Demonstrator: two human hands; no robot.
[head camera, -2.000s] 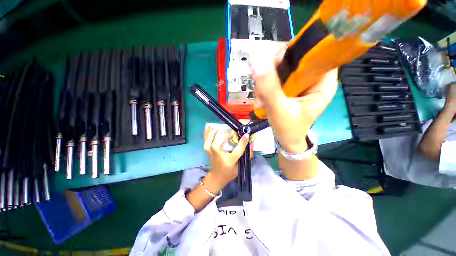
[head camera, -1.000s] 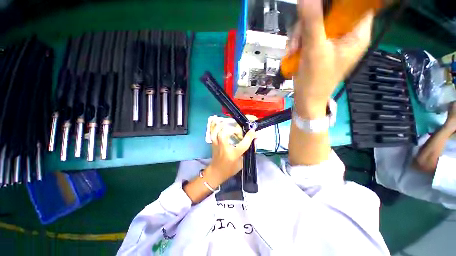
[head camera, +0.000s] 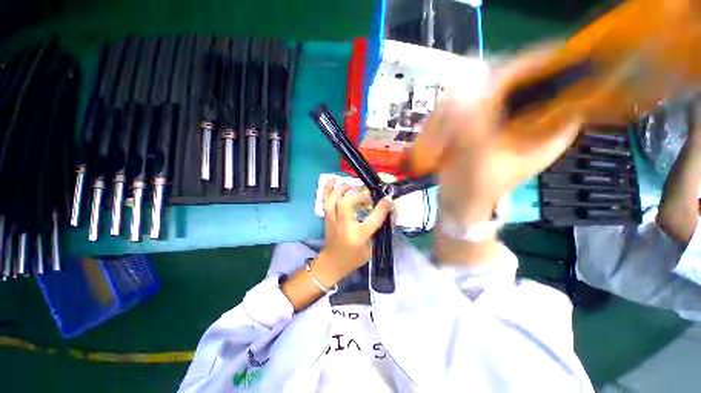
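Note:
A black three-legged tripod is spread in a Y over a small white fixture near the bench's front edge. My left hand grips it at the hub. My right hand, blurred, holds the orange electric screwdriver, which is large and blurred at the upper right. The screwdriver's front end is near the right leg, partly hidden by my fingers; I cannot tell if it touches the tripod. The screw feeder stands behind on a red base.
A foam tray with spaced tripods is at left, with a dense tripod pile farther left. A blue basket is below. A black slotted tray and clear bag are at right, beside another person's arm.
My right hand with the screwdriver has come from over the feeder's front down toward the hub. The screwdriver was near the hub two seconds ago too. My left hand stays on the tripod.

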